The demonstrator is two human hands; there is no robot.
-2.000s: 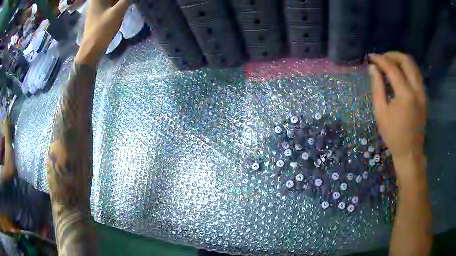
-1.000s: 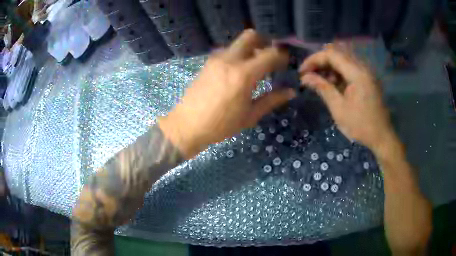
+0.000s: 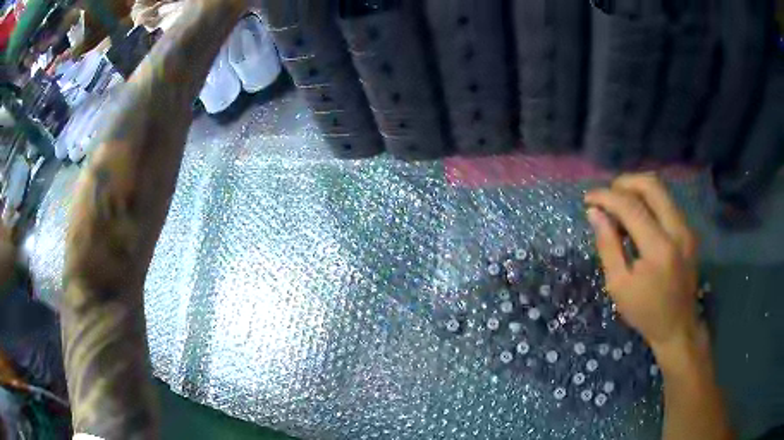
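Small dark knobs with pale round tops (image 3: 553,356) lie loose on bubble wrap (image 3: 378,284). My right hand (image 3: 645,236) is above the pile's upper right side, thumb and fingertips close together. A tiny dark spot shows at its fingertips, too small to tell if it is a held knob. My left forearm reaches up past the top edge at the left; my left hand is out of the picture. Dark nested housings (image 3: 473,77) form long ribbed columns along the far edge.
A pink strip (image 3: 516,170) lies below the columns. Pale blue-grey rounded parts (image 3: 256,56) are at the far left, partly beside my forearm. Blurred shapes, perhaps another person's arm, show at the left edge. Green floor (image 3: 206,417) shows at the bottom left.
One second ago my hands were close together above the knobs around a dark blurred thing. My left hand has since gone up and out of the picture. The view has shifted too.
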